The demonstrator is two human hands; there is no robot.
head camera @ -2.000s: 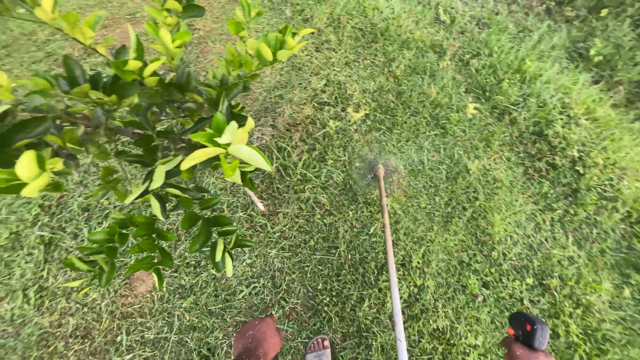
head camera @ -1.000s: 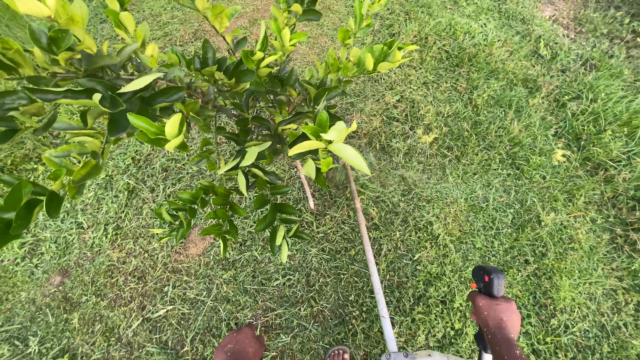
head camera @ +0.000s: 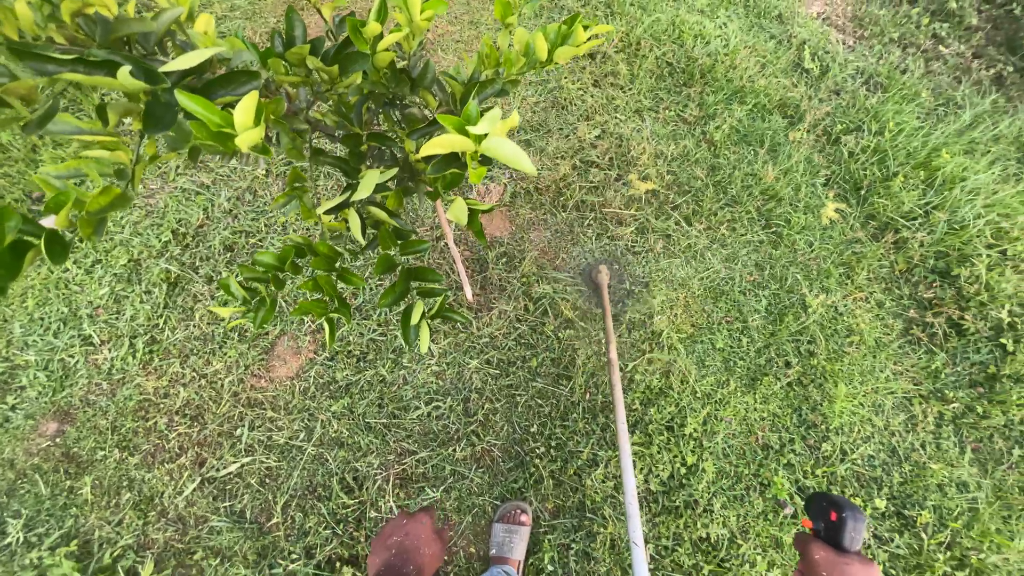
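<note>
My right hand (head camera: 828, 558) is closed around the black control handle (head camera: 837, 520) of a brush cutter at the lower right. The cutter's long metal shaft (head camera: 622, 424) runs up from the bottom edge to a head (head camera: 601, 274), where a faint round blur shows over the short grass. My left hand (head camera: 408, 544) is at the bottom, left of the shaft, its fingers turned down; whether it grips anything is hidden. The motor end and the handlebar lie outside the view.
Leafy branches of a small tree (head camera: 376, 136) spread over the upper left. A thin stick (head camera: 454, 252) shows below the leaves. My sandalled foot (head camera: 510, 532) stands beside my left hand. Taller grass (head camera: 952, 176) grows at the right, and bare soil (head camera: 286, 360) shows at the left.
The cutter head, partly behind the leaves one second ago, now shows on the grass to the right of the branches. The branches reach farther into view than two seconds ago as the view shifted.
</note>
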